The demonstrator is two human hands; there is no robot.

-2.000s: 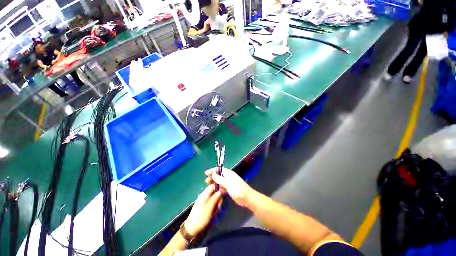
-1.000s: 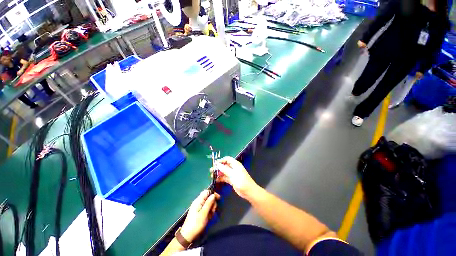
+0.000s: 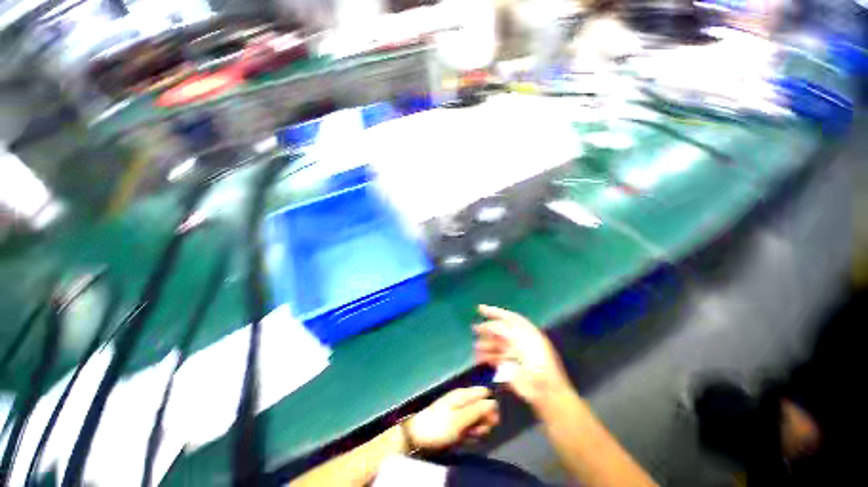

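Note:
The picture is strongly blurred. My left hand (image 3: 452,418) is closed at the bench's front edge, around what looks like the small dark wire group (image 3: 495,387), of which only a short dark piece shows. My right hand (image 3: 522,357) is just above and to the right of it, index finger raised. A small pale patch (image 3: 505,372) shows at its palm side; whether the right hand grips the wires cannot be told. The wire tips cannot be made out.
A blue bin (image 3: 357,252) stands on the green bench (image 3: 400,352) ahead, beside the off-white machine (image 3: 466,152) with its dark round head. Black cable bundles (image 3: 252,352) lie over white paper (image 3: 214,380) at left. A dark figure, perhaps a person (image 3: 809,390), is at lower right.
The view has swung, so bench and machine sit further right and blur. My right hand's fingers have opened somewhat and the coloured wire tips no longer show above them.

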